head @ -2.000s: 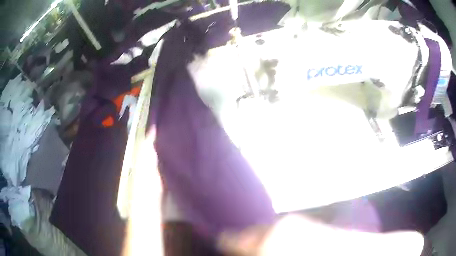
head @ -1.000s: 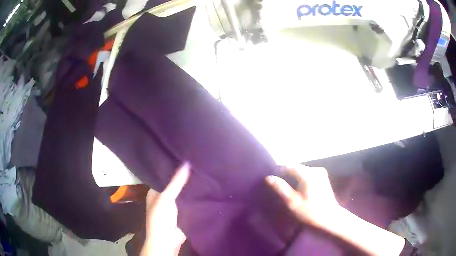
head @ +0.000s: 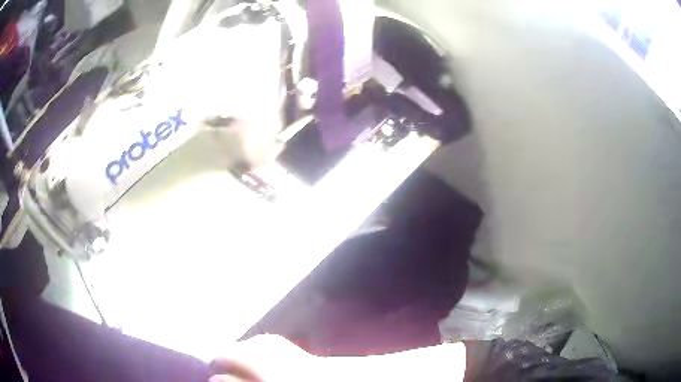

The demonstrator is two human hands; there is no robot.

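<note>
The dark purple garment panel [head: 112,349] lies along the bottom left, over the front edge of the white table. My right hand [head: 272,362] is at the bottom centre, overexposed and cut off by the lower edge. Its curled fingertips hold the panel's right end. My left hand is out of the picture. The white sewing machine [head: 224,74] with blue "protex" lettering stands at the upper left, its needle end at the far left. No cloth shows under its arm; glare hides the bed's detail.
A purple strip [head: 326,74] hangs at the machine's right end. A dark cloth heap [head: 396,261] lies below the table's right edge [head: 351,186]. A pale wall [head: 552,149] rises on the right. Crumpled clear and grey material [head: 523,317] lies at the lower right.
The view has swung right and tilted, so the machine now sits at the left. My left hand and most of the panel have left the picture. My right hand is lower in view.
</note>
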